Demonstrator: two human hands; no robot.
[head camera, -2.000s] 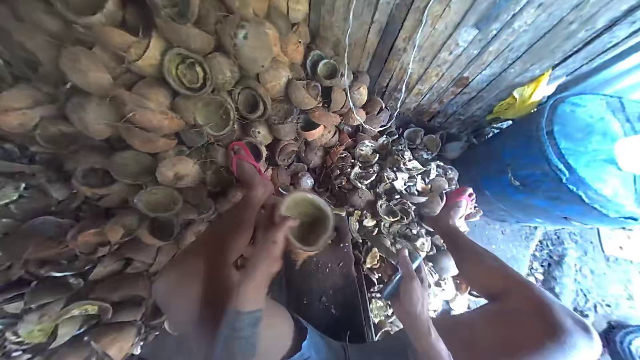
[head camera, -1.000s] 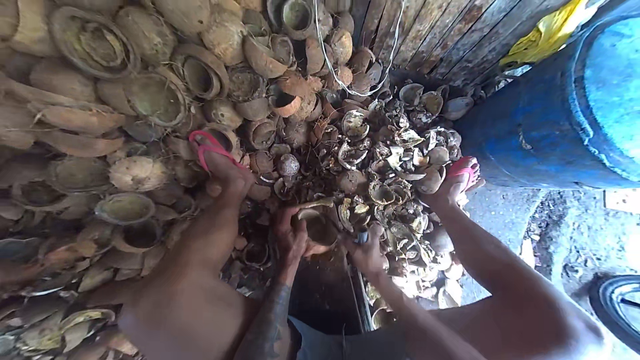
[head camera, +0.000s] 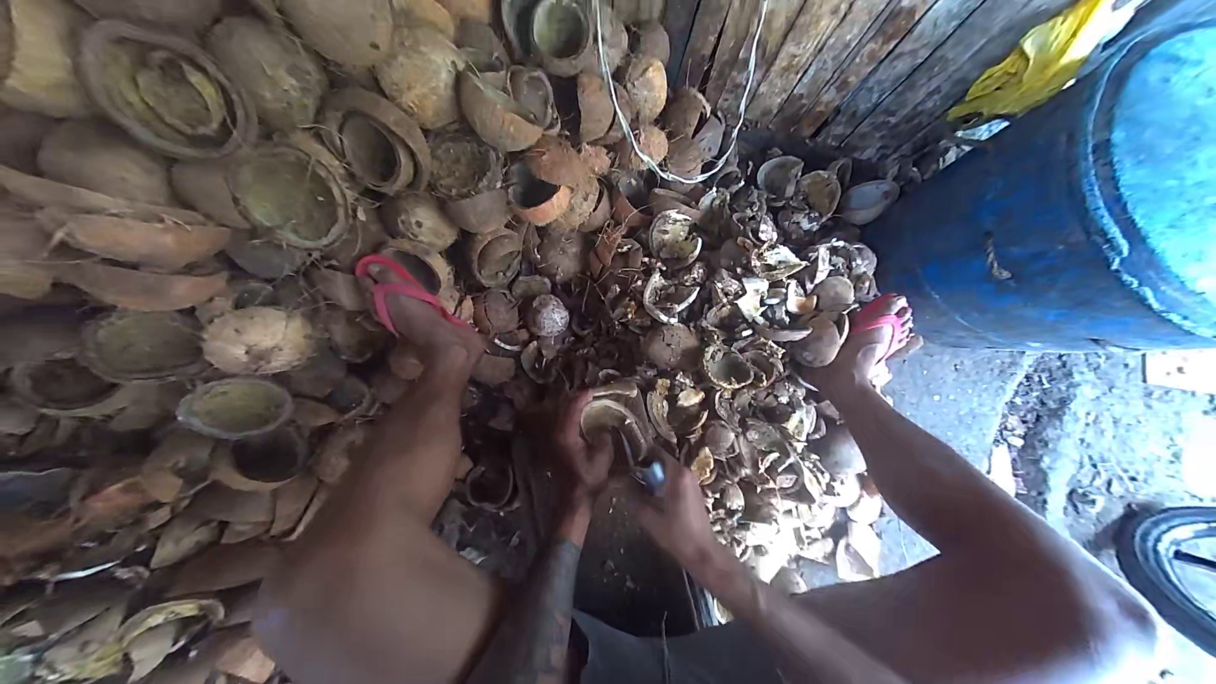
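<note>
Low at the middle of the view, my left hand (head camera: 584, 451) grips a half coconut shell (head camera: 613, 408) by its left rim, with the hollow side facing up. My right hand (head camera: 670, 508) is closed around a small hand tool (head camera: 651, 475) with a bluish handle end; its thin curved metal part reaches to the shell's lower right rim. The tool's exact kind is not clear. Both hands are close together above a dark board (head camera: 617, 560) between my legs. Broken shell pieces (head camera: 750, 380) lie just beyond and to the right of the hands.
Many coconut halves (head camera: 290, 195) are heaped on the left. My feet in pink flip-flops stand among the shells. At the right are a blue drum (head camera: 997, 228), a yellow plastic bag (head camera: 1031, 62) and part of a wheel (head camera: 1168, 570). A white cord (head camera: 617, 104) hangs before the plank wall (head camera: 807, 57).
Two seconds ago the hands were apart, with a half shell raised in my left hand. They have come together low down, with the tool at the shell. The view has shifted.
</note>
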